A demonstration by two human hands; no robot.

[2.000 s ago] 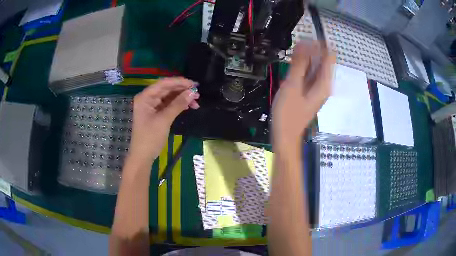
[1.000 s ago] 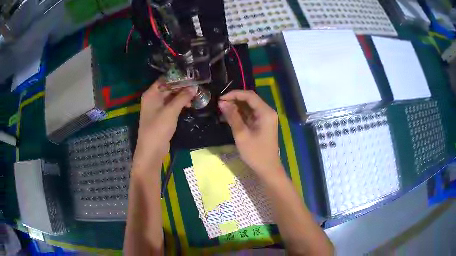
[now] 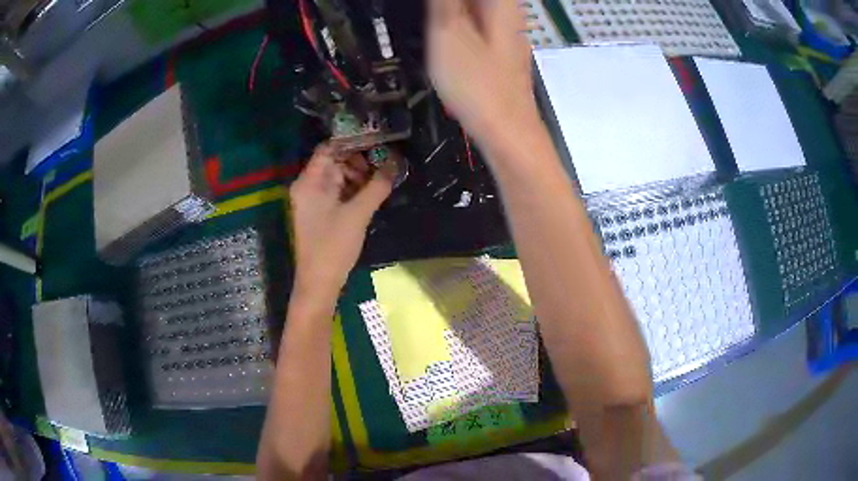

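The black test fixture stands at the centre back, with a metal plate over its seat. My left hand is at the fixture's front, just below the plate. Its thumb and fingers hold a small round component at the seat. My right hand is raised at the top of the fixture's right side, slightly blurred. Its fingertips are cut off by the top edge, so its grip cannot be told. The fixture's red handle is not visible.
A grey tray with rows of dark parts lies left. A white tray with dark parts in its back rows lies right. White stacked trays stand behind it. Yellow and pink-white sheets lie before the fixture. Beige stacked trays stand left.
My right hand has moved from beside the seat up to the top of the fixture. My left hand stays at the seat, with the small component now showing at its fingertips. The view has shifted slightly.
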